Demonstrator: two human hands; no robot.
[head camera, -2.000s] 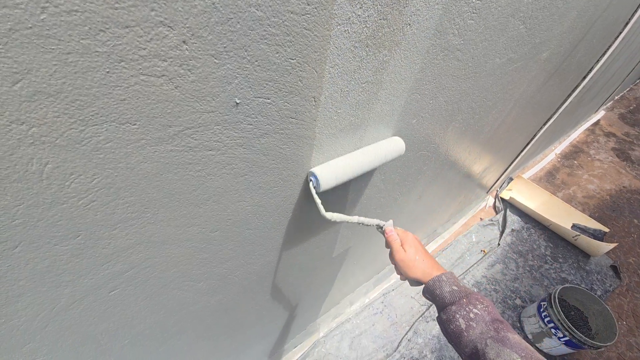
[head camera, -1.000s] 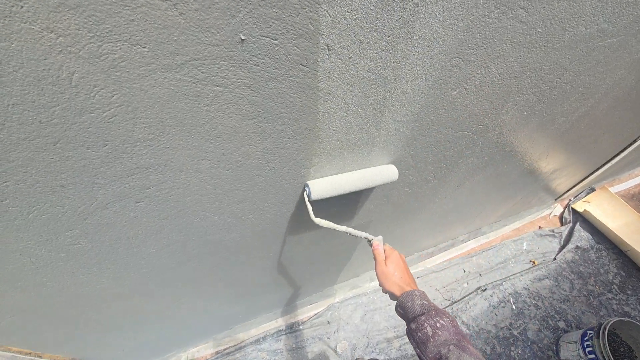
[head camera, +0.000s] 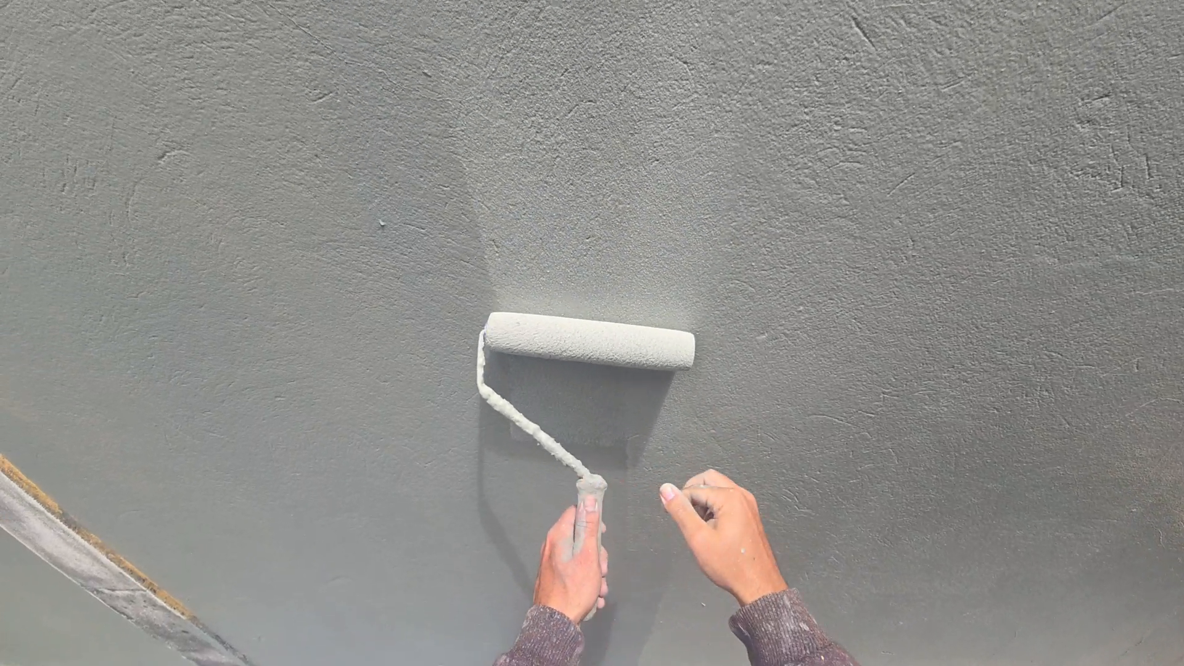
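Observation:
A paint roller sleeve coated in pale paint lies nearly level against the textured grey wall. Its paint-crusted wire frame runs from the sleeve's left end down to the handle. My left hand is wrapped around that handle, thumb along its front. To the right, my right hand is off the handle, its fingers curled and thumb held a little apart from them; nothing shows in it. Both wrists are in speckled purple-grey sleeves. Shadows of the roller fall on the wall below it.
A narrow ledge or strip with a brown edge and a grey, paint-marked face slants across the lower left corner. A small bump stands out on the wall left of the roller.
The right hand held the roller handle in both earlier frames; now the left hand, unseen before, holds it and the right is off. The view has swung, and the bucket and floor are out of sight.

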